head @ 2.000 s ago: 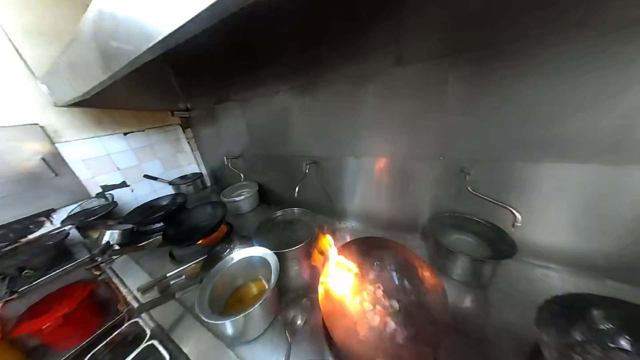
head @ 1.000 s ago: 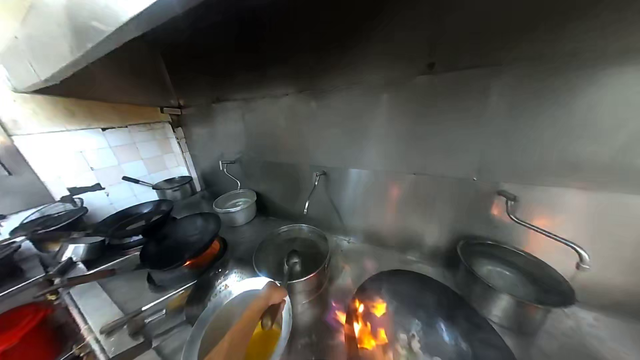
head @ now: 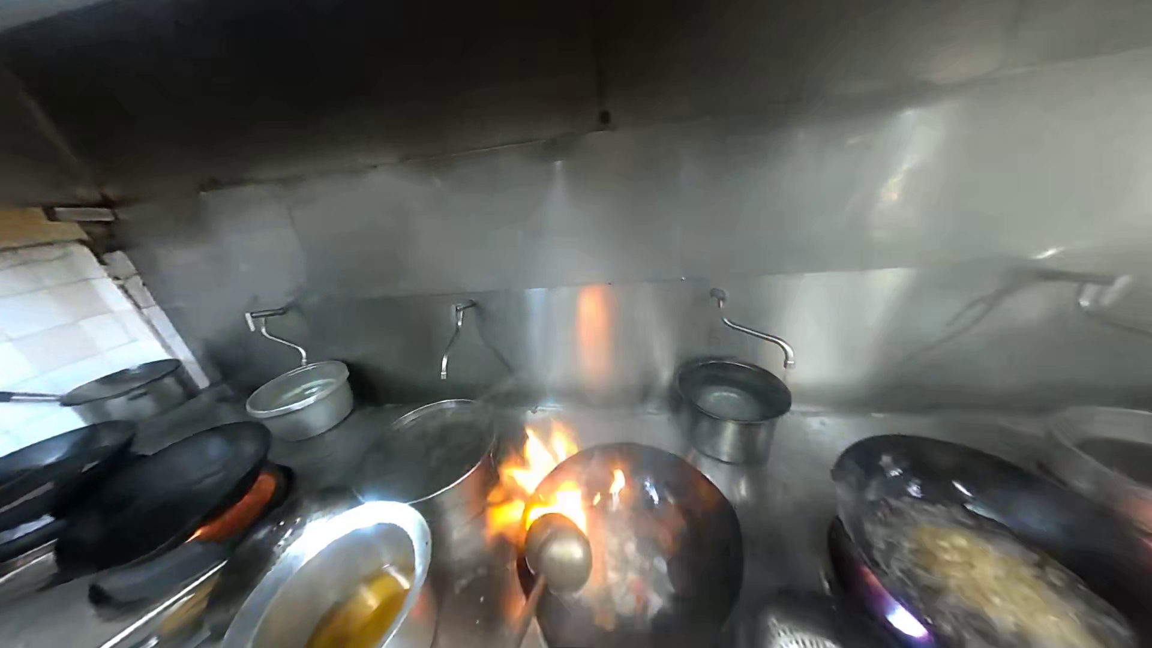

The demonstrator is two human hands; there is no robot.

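Neither of my hands shows in the head view; the ladle's handle runs out of the bottom edge, so what holds it is hidden. The metal ladle (head: 558,552) is over the left side of a dark wok (head: 688,531), with flames (head: 538,481) beside its bowl. Blurred pieces of food (head: 630,571) lie in this wok. Left of it stands a metal pot (head: 407,531) with yellow liquid (head: 364,612). A second wok (head: 967,463) at the right holds bubbling liquid with pale yellow food (head: 990,576).
Behind stand a wide round pot (head: 441,445), a small pot of liquid (head: 301,405) and a deep steel pot (head: 733,432). Swivel taps (head: 756,333) stick out from the steel wall. Black pans (head: 171,486) and a lidded saucepan (head: 130,391) are at the left. A perforated metal piece (head: 792,630) is low.
The hand seen over the yellow-liquid pot a second ago is out of view. The ladle is now at the flaming wok. The view has swung right, showing the second wok.
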